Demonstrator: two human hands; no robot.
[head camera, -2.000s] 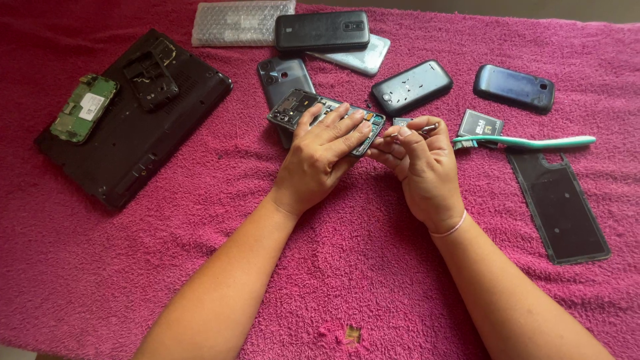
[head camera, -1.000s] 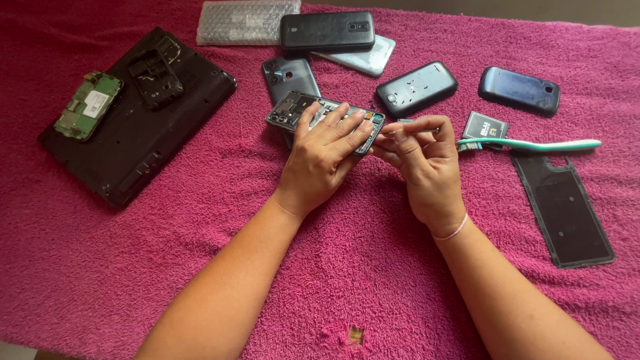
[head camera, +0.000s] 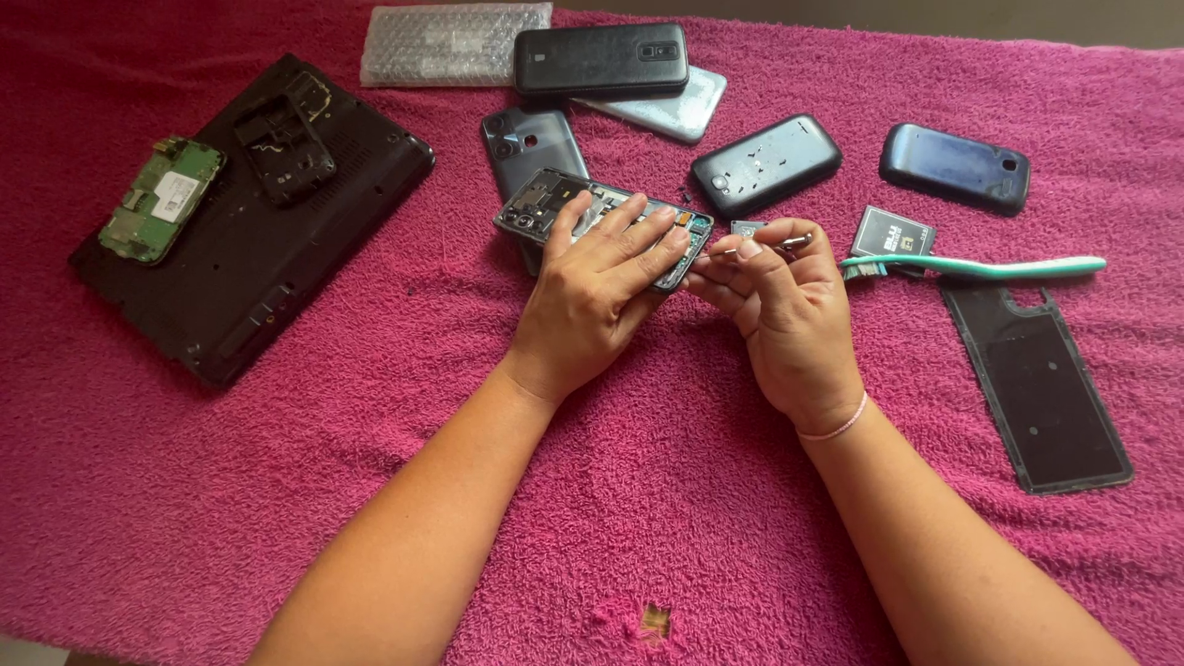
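Note:
My left hand (head camera: 597, 287) lies spread over an opened smartphone (head camera: 546, 199), gripping it with its inner parts facing up and its camera end at the left. My right hand (head camera: 786, 305) pinches a thin metal hand tool (head camera: 788, 242), whose tip points at the phone's lower right edge; whether it touches is too small to tell. A grey phone back cover with camera rings (head camera: 536, 148) sits partly under the opened phone. Just beyond my right fingers is a small dark part (head camera: 746, 228), partly hidden.
A black laptop base (head camera: 250, 305) at left bears a green circuit board (head camera: 162, 199) and a black plastic frame (head camera: 282, 148). Around the far side lie phones, covers and bubble wrap (head camera: 453, 42). A toothbrush (head camera: 1008, 268) touches a battery (head camera: 888, 231), near a black back panel (head camera: 1045, 398).
The fingers of my right hand have shifted on the metal tool, which shows more plainly now than one second ago. My left hand has stayed on the opened phone.

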